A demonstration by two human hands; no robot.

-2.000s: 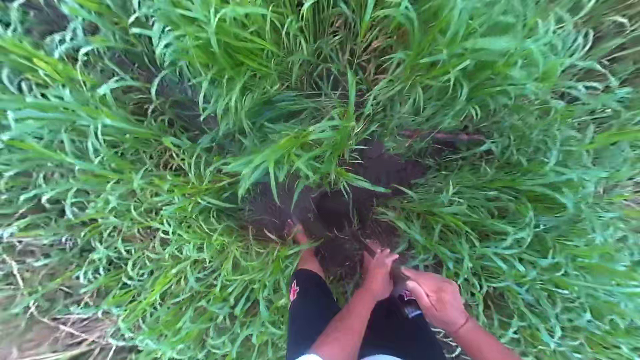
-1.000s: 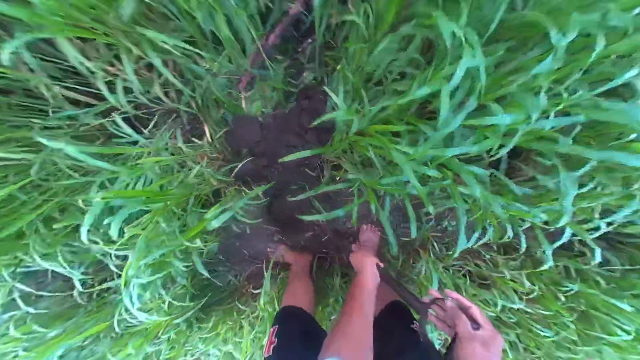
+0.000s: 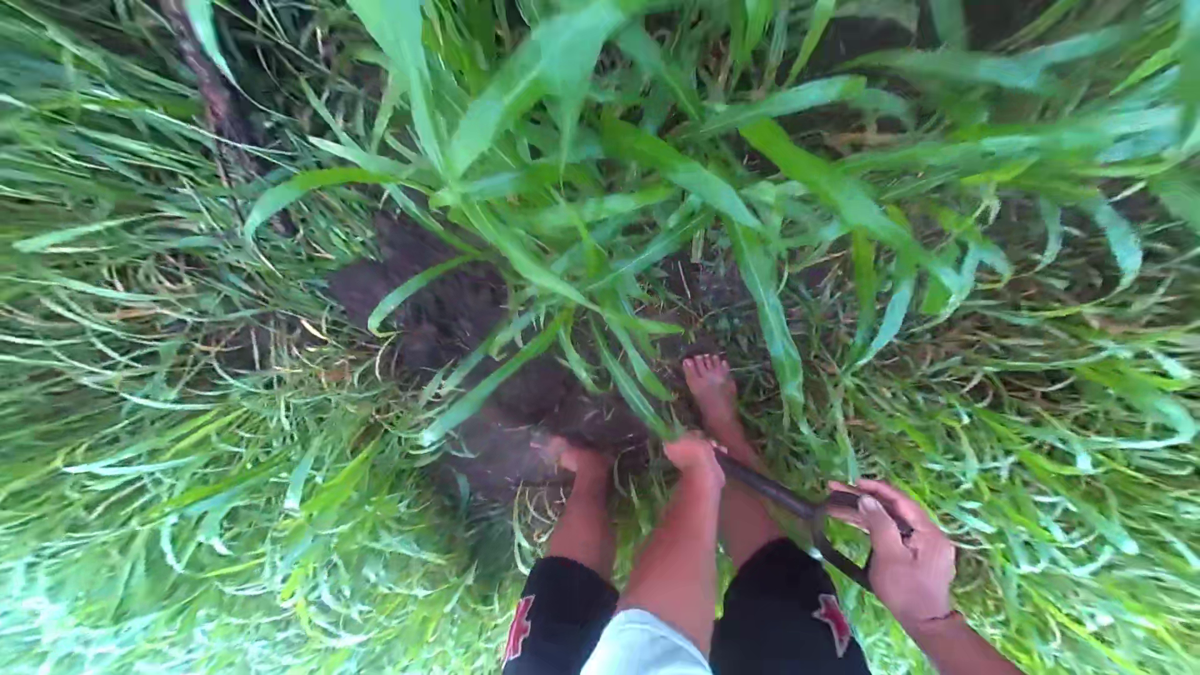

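Note:
A dark tool shaft [image 3: 769, 489] with a D-shaped handle slants across my right shin. My left hand [image 3: 694, 454] is closed around the shaft near its visible upper-left end. At the other end, my right hand [image 3: 905, 553] grips the D-shaped handle [image 3: 848, 561]. The tool's working end is hidden from view. Dark, loose soil [image 3: 534, 384] lies in front of my bare feet, partly covered by long green leaves. My right foot [image 3: 711, 380] rests beside the soil, and my left foot [image 3: 562, 453] is at its near edge.
Tall green grass [image 3: 187, 422] surrounds the dug soil. Broad leaves [image 3: 600, 187] hang over the middle of the view. A dark brown stick or pole [image 3: 211, 94] lies in the grass at the upper left. More dark ground [image 3: 844, 42] shows between blades at the upper right.
Two seconds ago my hands were close together on the tool; now they are farther apart along it. The view has shifted and come nearer to the plants.

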